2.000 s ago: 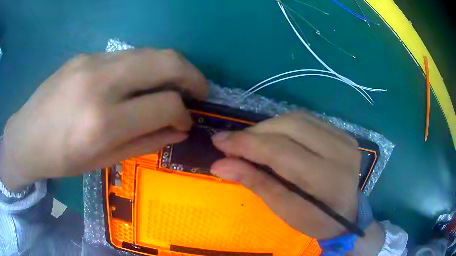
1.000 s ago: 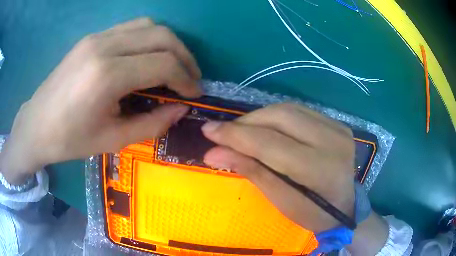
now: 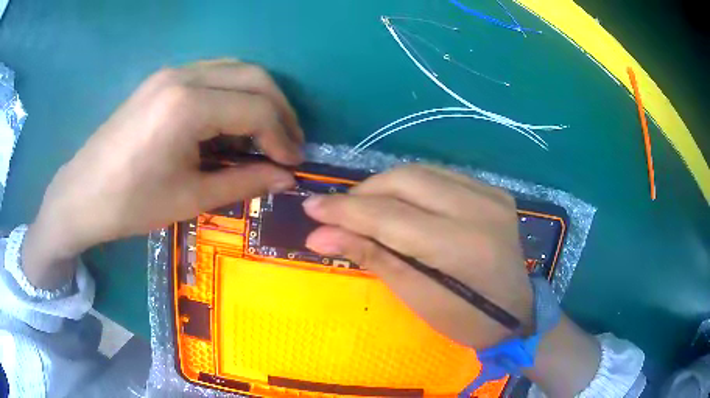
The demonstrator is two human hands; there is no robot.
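Observation:
The tablet housing (image 3: 311,319), orange inside with a black rim, lies open on bubble wrap. The main board (image 3: 284,225) shows along its far side, dark, partly under my fingers. My right hand (image 3: 436,249) holds black tweezers (image 3: 459,291); their rear end sticks out past the palm, and the tips are hidden at the fingertips over the board. My left hand (image 3: 179,148) is bent over the far left corner, thumb and fingertips near the far rim. Whether it pinches a small part there is hidden.
Loose white cables (image 3: 467,109) curve on the green mat beyond the housing. A blue wire (image 3: 490,17) lies near the yellow edge (image 3: 599,50). A thin orange stick (image 3: 644,136) lies at the right. The bubble wrap (image 3: 580,225) sticks out around the housing. A blue wrist strap (image 3: 506,356) is on my right wrist.
The view has shifted, so the cables and stick sit further left. My left hand has opened somewhat from lying flat and stays at the far left corner. My right hand keeps the tweezers over the board.

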